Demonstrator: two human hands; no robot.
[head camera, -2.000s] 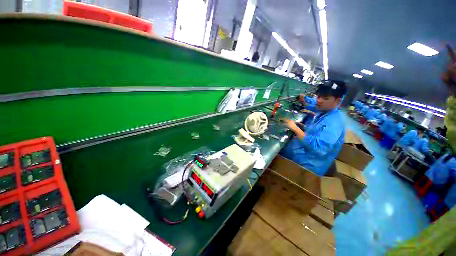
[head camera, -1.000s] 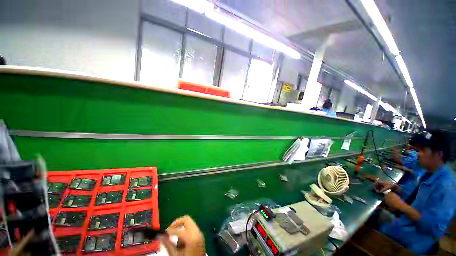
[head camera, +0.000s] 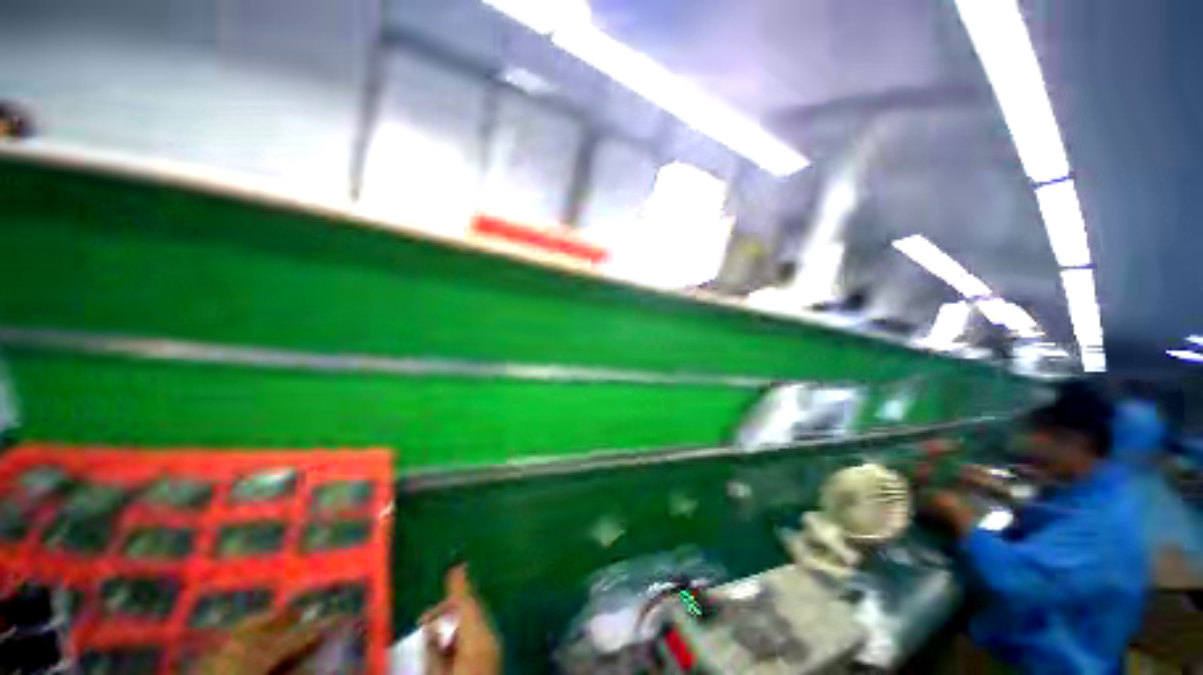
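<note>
The view is blurred. The red tray (head camera: 383, 528) lies at the lower left, its pockets holding several green-grey circuit boards (head camera: 251, 538). My left hand (head camera: 271, 644) shows as a brown blur over the tray's front part, cut by the bottom edge; a dark, unclear shape is beside its fingers. My right hand (head camera: 464, 636) is just right of the tray, also cut by the bottom edge, with one finger pointing up. What either hand holds is too blurred to tell. A dark sheet with black panels (head camera: 32, 620) shows at the lower left corner.
A beige power supply (head camera: 778, 626) stands right of my right hand, beside a crinkled clear bag (head camera: 620, 620). A round cream fan (head camera: 865, 504) is behind it. A person in blue (head camera: 1069, 567) sits at the right. The green partition (head camera: 528, 409) runs behind the bench.
The black-panelled sheet at left has dropped lower in view. My left hand now shows over the tray's front. My right hand sits slightly left and lower. The dark piece at its fingers no longer shows clearly.
</note>
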